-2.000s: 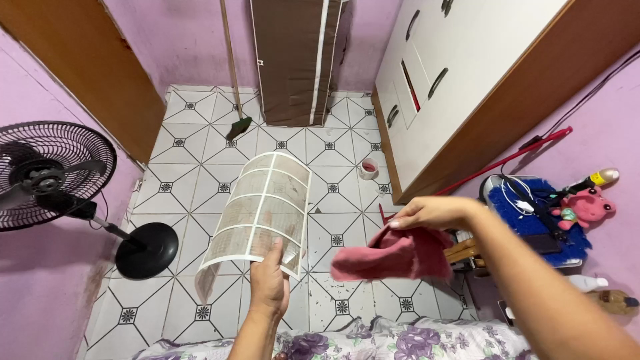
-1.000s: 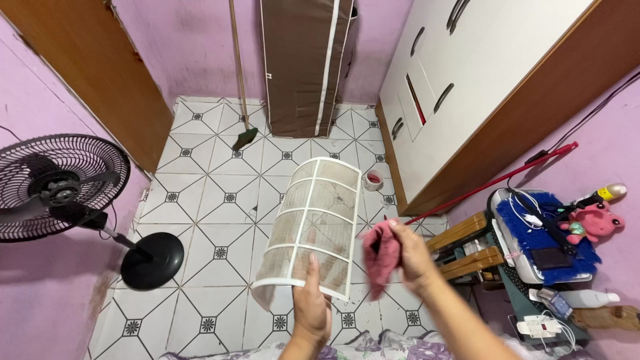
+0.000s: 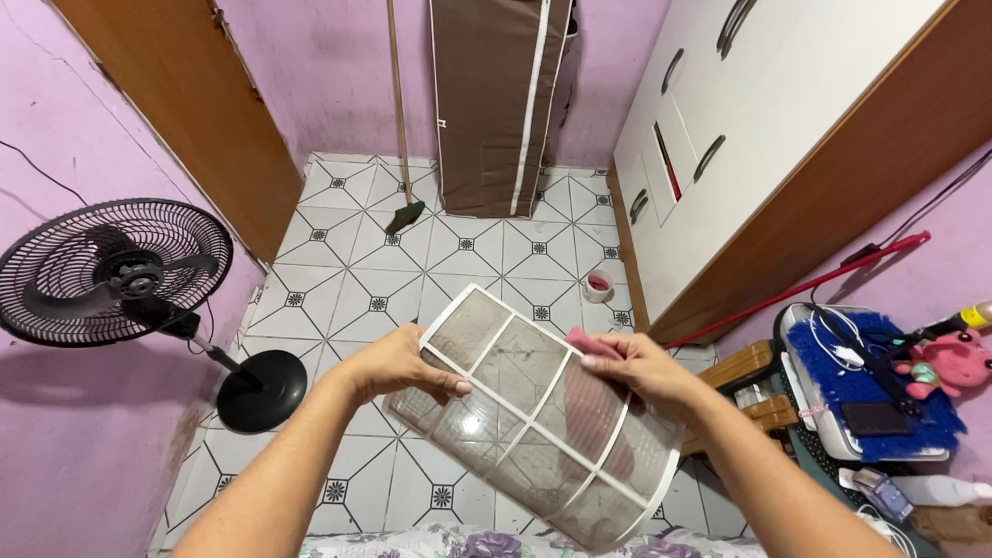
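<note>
A curved mesh filter screen with a white plastic grid frame (image 3: pixel 529 419) is held tilted in front of me, its mesh grey and dusty. My left hand (image 3: pixel 404 364) grips its upper left edge, the thumb lying over the mesh. At the upper right edge my right hand (image 3: pixel 635 368) pinches the frame together with a pink cloth (image 3: pixel 593 342). Most of the cloth hangs behind the screen and shows through the mesh. The fingertips behind the screen are partly hidden.
A black pedestal fan (image 3: pixel 139 279) stands at left. Ahead are a broom (image 3: pixel 404 217), a brown fabric case (image 3: pixel 492 108) and a white cup-like container (image 3: pixel 597 286) on the tiled floor. At right are a white cabinet (image 3: pixel 744 101) and a blue cloth (image 3: pixel 868 364) under cables. Flowered fabric (image 3: pixel 496 545) lies nearest me.
The screen has turned from near upright to slanting. My left hand has gone from its lower edge to its upper left edge. My right hand, apart from it before, has brought the cloth against it.
</note>
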